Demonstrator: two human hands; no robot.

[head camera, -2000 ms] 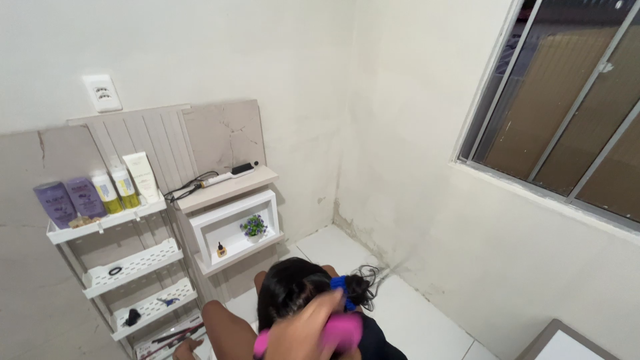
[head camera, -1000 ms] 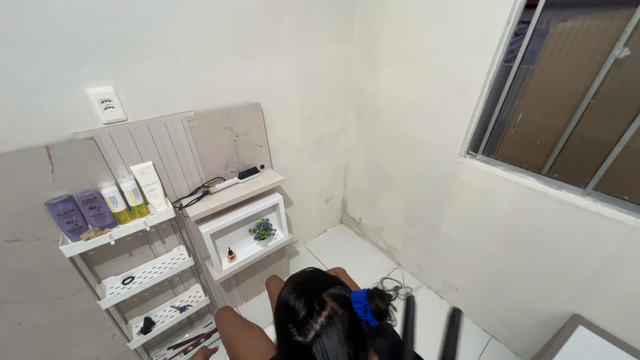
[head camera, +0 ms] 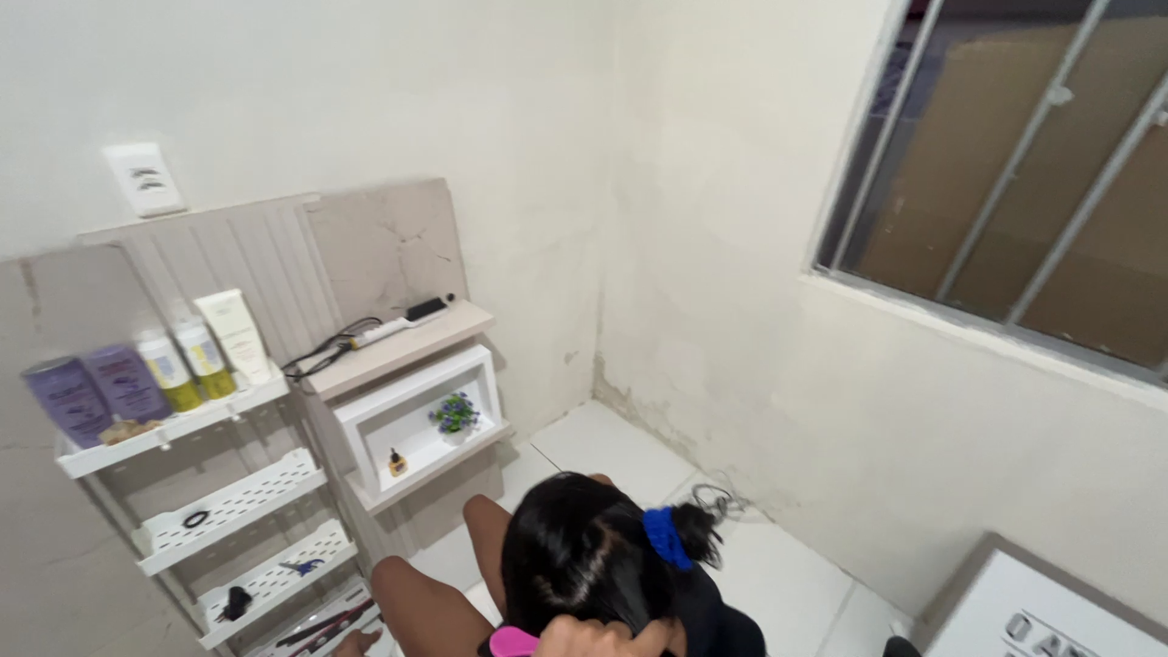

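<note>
A seated person's dark hair (head camera: 566, 547), parted across the crown, is at the bottom centre. A blue scrunchie (head camera: 668, 538) holds a section of the hair on the right side. What appears to be my left hand (head camera: 602, 639) lies at the lower part of the head, fingers curled at the hair. A pink tool (head camera: 514, 641), probably a hairbrush, sticks out beside its knuckles; the rest is hidden. My right hand is out of view. The dark tip of an object (head camera: 902, 648) shows at the bottom edge, right of the person.
A white shelf rack (head camera: 173, 433) at left holds bottles and tubes, with hair tools lower down. Beside it, a wall shelf (head camera: 401, 351) bears a corded hot brush (head camera: 401, 324). A cable (head camera: 716, 500) lies by the wall. A white box-like surface (head camera: 1031, 607) stands lower right.
Two dark prongs seen right of the head a second ago are gone from there. A hand is back at the hair with the pink tool, lower in view than two seconds ago.
</note>
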